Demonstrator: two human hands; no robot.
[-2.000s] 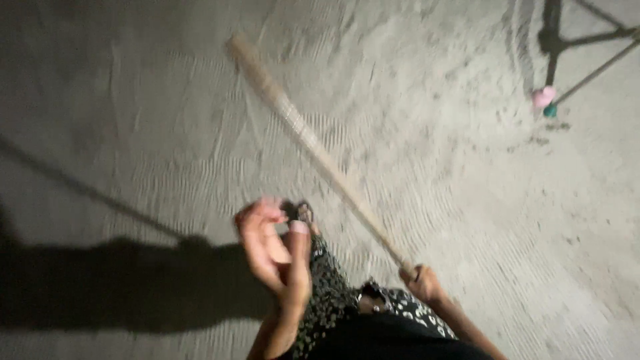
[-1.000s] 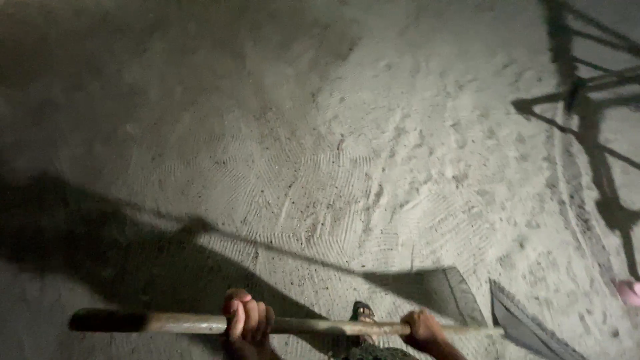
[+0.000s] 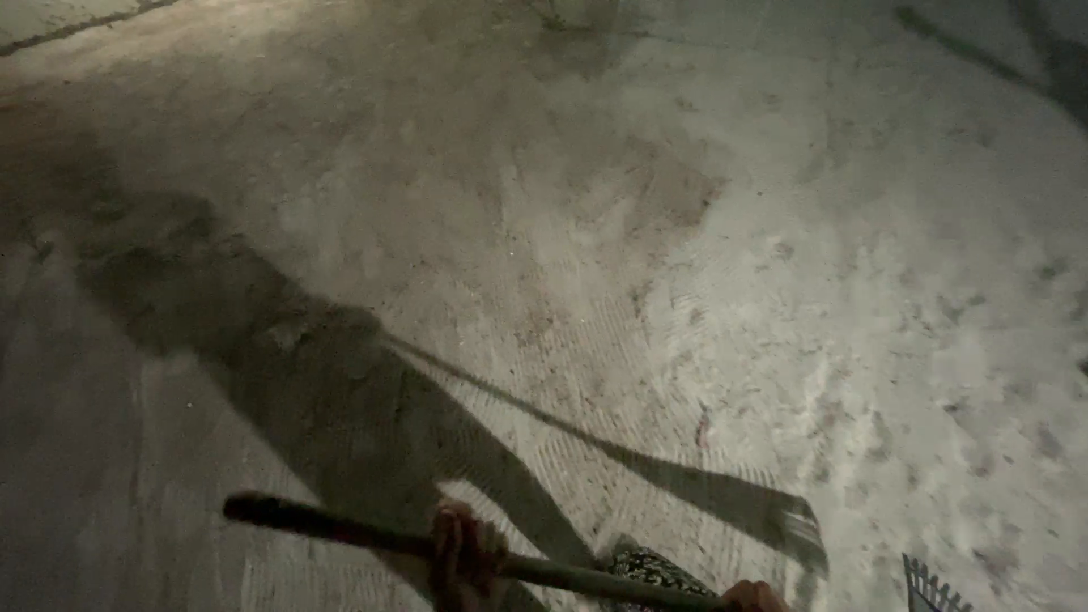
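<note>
Low in the head view, my left hand (image 3: 466, 552) is wrapped around a long wooden handle (image 3: 586, 580) with a dark end at the left. Farther right along the same handle, my right hand (image 3: 755, 597) closes on it, partly cut off by the bottom edge. A rake head (image 3: 933, 588) with a row of tines shows at the bottom right; where it joins the handle is out of view. Patterned dark cloth (image 3: 659, 568) of my clothing lies behind the handle between my hands.
Pale sandy ground (image 3: 578, 340) bears fine parallel rake lines in the middle and rough prints at right. Shadows of a person (image 3: 323, 382) and the rake cross it. Another shadow (image 3: 1054, 68) lies at the upper right, and a dark-edged border (image 3: 76, 27) at the upper left.
My left hand, open and off the handle two seconds ago, took hold of it by one second ago and still grips it. The handle has swung crosswise. The view has tilted up.
</note>
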